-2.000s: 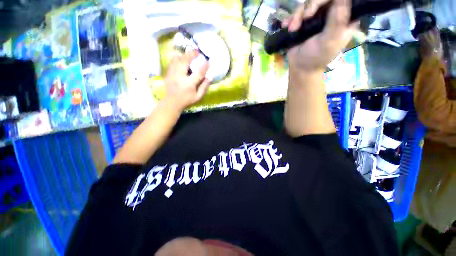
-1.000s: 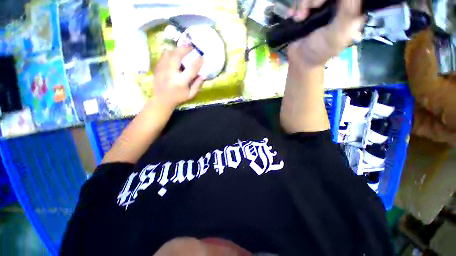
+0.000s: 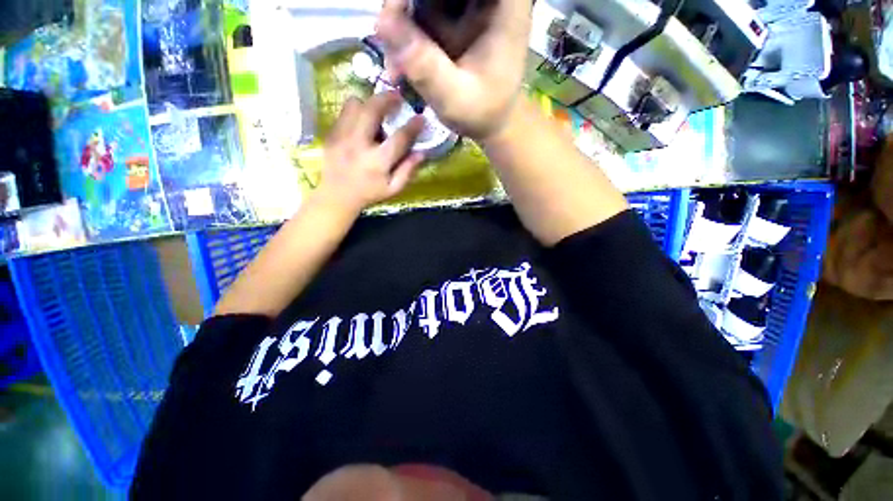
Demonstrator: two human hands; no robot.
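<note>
The white housing point(image 3: 432, 137) lies in the holding fixture point(image 3: 303, 68) on the yellow surface. My left hand point(image 3: 368, 152) rests on the housing's left side, with the fingertips on its face; whether they pinch a small part cannot be told. My right hand point(image 3: 466, 83) is above the housing, closed around the black electric screwdriver point(image 3: 452, 22), which is cut off by the top edge. The screwdriver's tip is hidden or blurred near the housing. The right hand covers the upper part of the housing.
Screw feeders point(image 3: 627, 83) with a dark cord stand right of the fixture. White-and-black units point(image 3: 798, 49) lie at the bench's back right. A blue crate point(image 3: 808, 245) at right holds white-and-black parts. Another blue crate point(image 3: 98, 294) is at left. Printed mats point(image 3: 108, 161) lie left. A person's sleeve point(image 3: 867, 245) shows at right.
My right hand has moved left with the screwdriver, from over the feeders to over the housing. The feeders are now uncovered. My left hand has stayed at the housing.
</note>
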